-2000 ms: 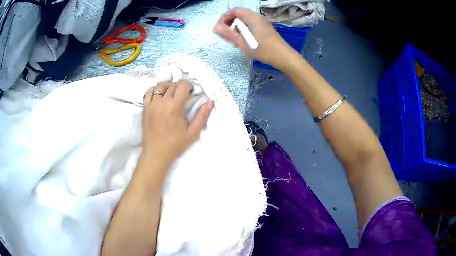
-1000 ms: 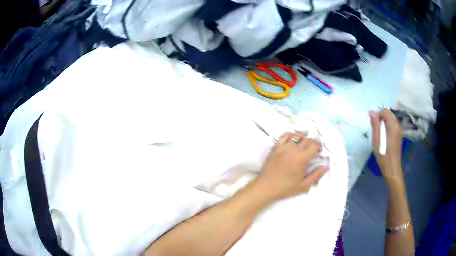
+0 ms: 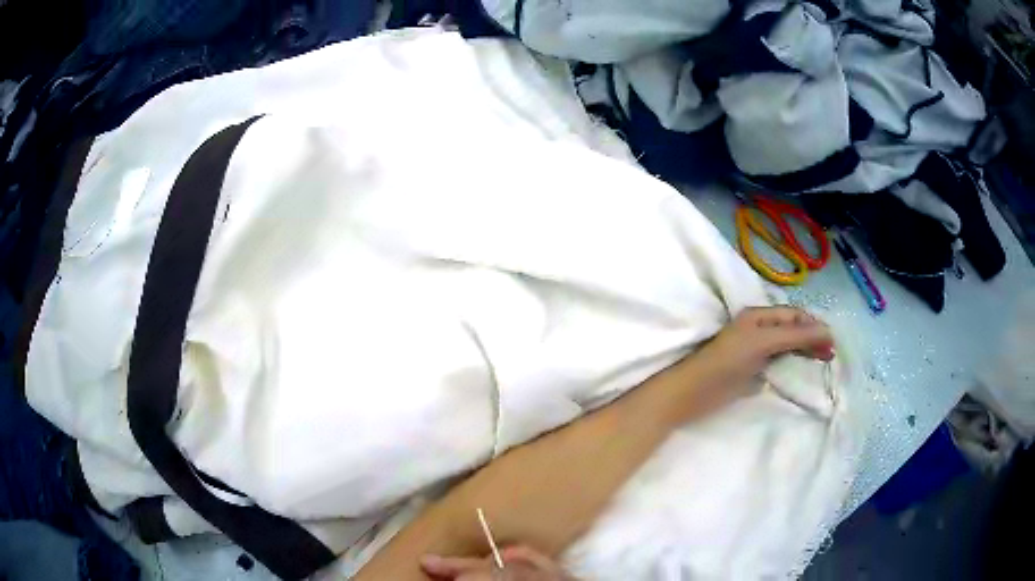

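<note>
The large white fabric (image 3: 352, 272) covers much of the view, with a dark band (image 3: 170, 318) across its left part and a fringed raw edge. My left hand (image 3: 783, 340) is at the fabric's right side, its fingers curled and closed on a fold near the edge; the forearm lies across the fabric. My right hand (image 3: 494, 565) is cut off by the bottom edge, in front of my left forearm. It holds a slim white stick (image 3: 489, 537) pointing up; its lower end is hidden in the fingers. A small white tab (image 3: 133, 195) shows on the fabric's far left.
Red and yellow handled scissors (image 3: 783, 238) and blue and pink thread snips (image 3: 861, 276) lie on the speckled tabletop (image 3: 908, 352), right of the fabric. A heap of navy and white pieces (image 3: 789, 108) is behind them. Something blue (image 3: 922, 468) shows below the table's right edge.
The view has swung left over the fabric. My right hand has come from beyond the table's right side to the bottom, still with the white stick. My left fingers have curled onto the fabric.
</note>
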